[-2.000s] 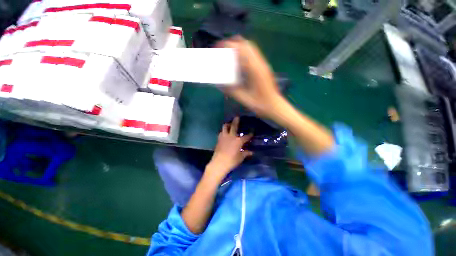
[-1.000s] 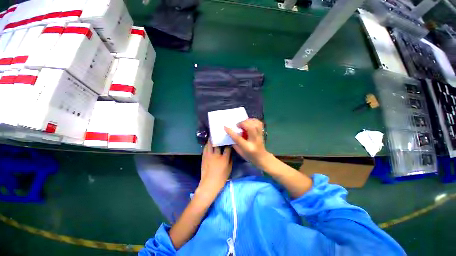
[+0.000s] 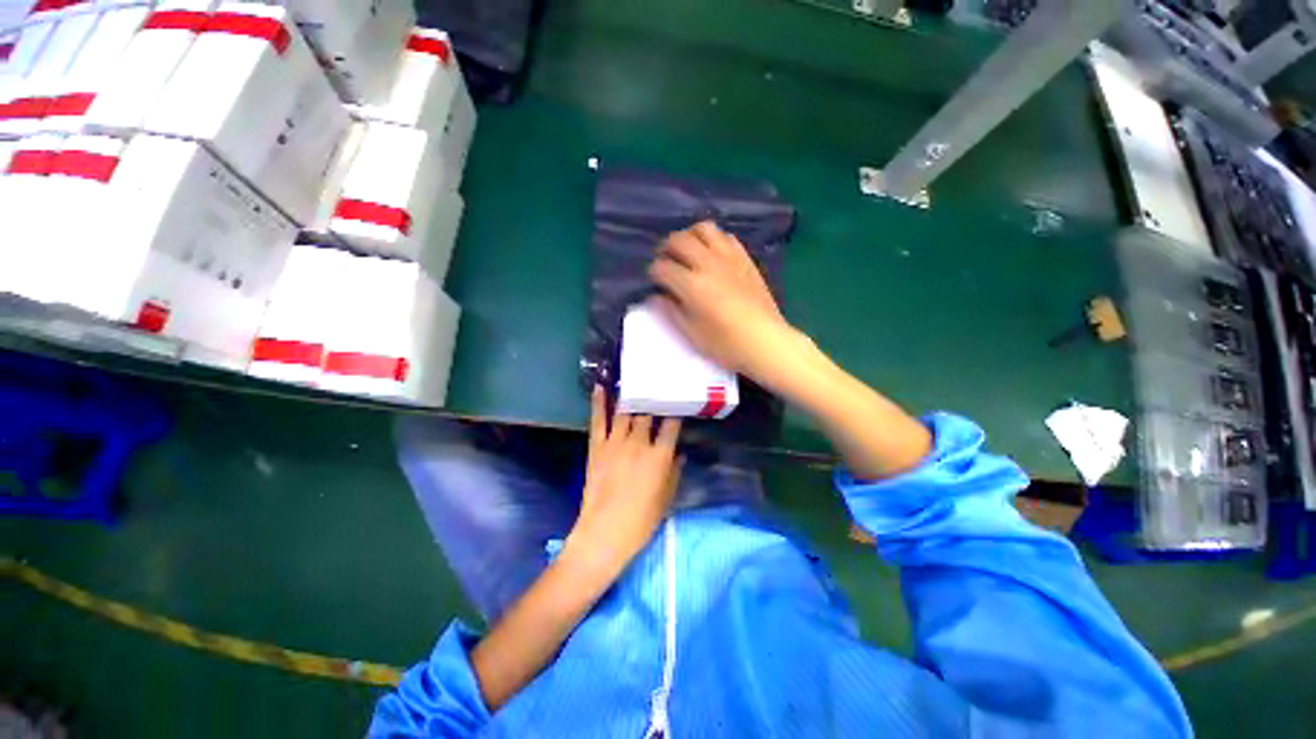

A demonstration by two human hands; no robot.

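A white product carton (image 3: 667, 365) with a red band at its lower right corner lies on a flat black poly mailer (image 3: 635, 217) at the bench's front edge. My right hand (image 3: 717, 296) rests over the carton's far upper side, fingers bent onto it and the mailer. My left hand (image 3: 631, 469) is at the near edge of the carton and mailer, fingers pointing away from me; its fingertips touch the carton's near side. Whether the carton is partly inside the mailer's mouth is not clear.
A stack of product cartons (image 3: 202, 217) stands on the left of the green bench (image 3: 895, 361). More black mailers (image 3: 484, 44) lie behind. A metal upright (image 3: 996, 101) stands at back right. White paper (image 3: 1090, 438) and clear trays (image 3: 1195, 390) are at right.
The carton has come from the stack side down onto the mailer. My right hand has since moved from its near right corner to its far side. My left hand stays at the near edge.
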